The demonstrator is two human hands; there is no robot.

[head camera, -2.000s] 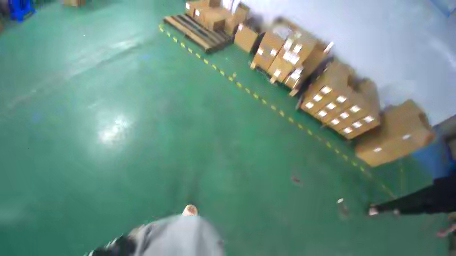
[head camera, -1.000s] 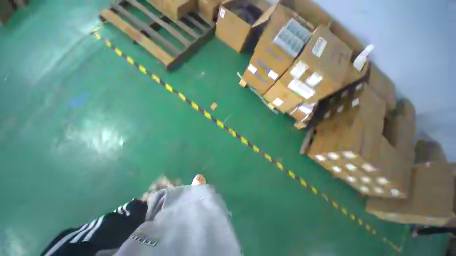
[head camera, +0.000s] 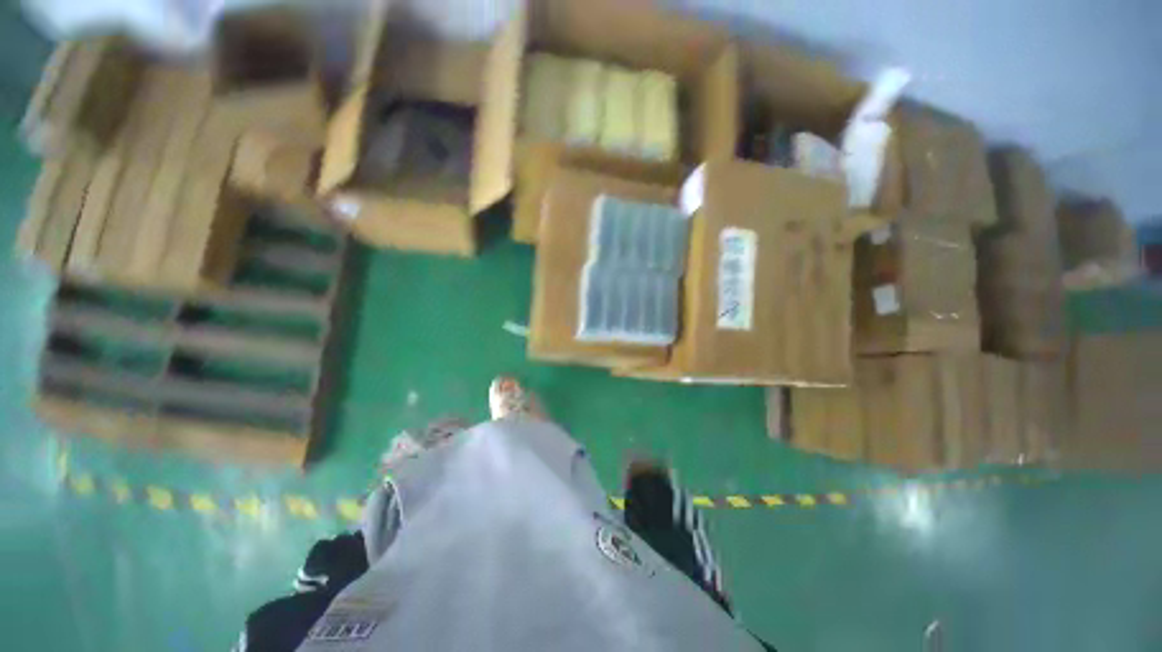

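Note:
Neither of my hands can be made out. Nearest in front is a brown carton (head camera: 771, 287) with a white printed label. Beside it on the left lies a pale ribbed tray-like block (head camera: 633, 270) on brown cardboard. Behind them a large open carton (head camera: 714, 108) holds a row of yellowish inner boxes (head camera: 605, 108). To the left, another open carton (head camera: 414, 223) has raised flaps and dark contents. The picture is blurred, so the contents are unclear.
A wooden pallet (head camera: 185, 325) lies at left, with cartons (head camera: 147, 172) on its rear part. More cartons (head camera: 930, 408) stand at right by a pale wall. A yellow-black floor line (head camera: 765, 501) crosses the green floor (head camera: 421, 312). My grey top and dark striped clothing show below.
The view has turned and moved closer to the cartons. The pallet and open cartons now lie straight ahead, and the floor line runs across level with my body.

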